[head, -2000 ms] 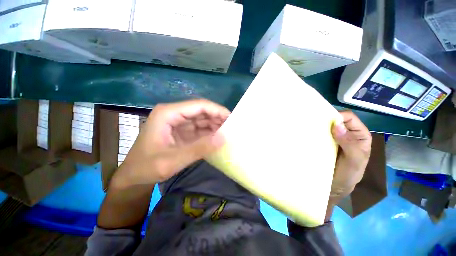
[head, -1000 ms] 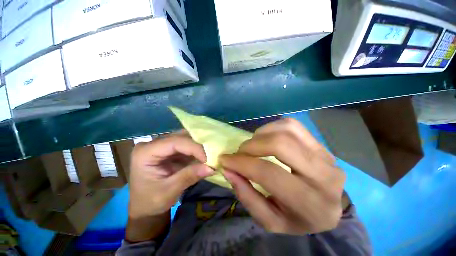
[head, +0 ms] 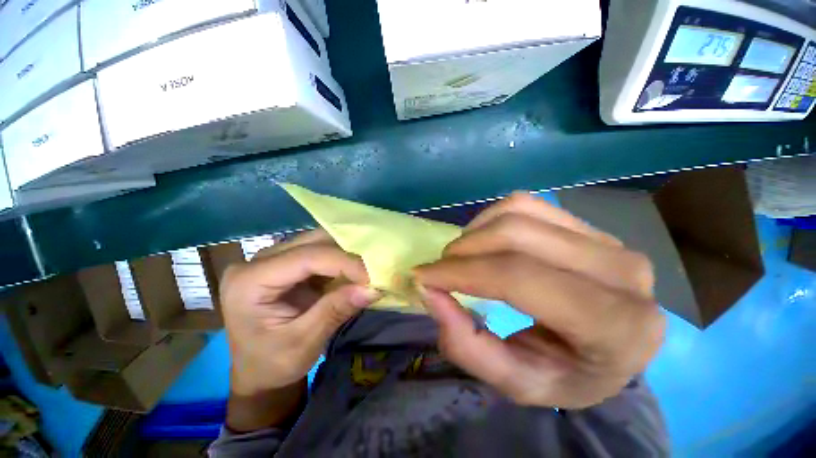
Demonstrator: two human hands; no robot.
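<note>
A pale-yellow label sheet [head: 380, 234] is folded to a point at the upper left and held between both hands in front of my body. My left hand [head: 291, 309] pinches its lower left part between thumb and forefinger. My right hand [head: 546, 304] pinches it just to the right, with thumb and forefinger close to my left fingertips. Whether a sticker is at the fingertips is too small to tell. A white retail box [head: 488, 58] stands on the green bench [head: 385, 161] beyond my hands.
Stacked white boxes [head: 192, 89] stand at the left of the bench. A digital scale [head: 716, 63] stands at the right, its left display lit. Below the bench edge are open brown cartons holding white boxes [head: 190, 277] at the left and an open brown carton [head: 671, 246] at the right.
The sheet was spread broad between my hands and is now folded, with both hands' fingertips brought together on it. Since the last earlier frame, my right hand has shifted slightly right.
</note>
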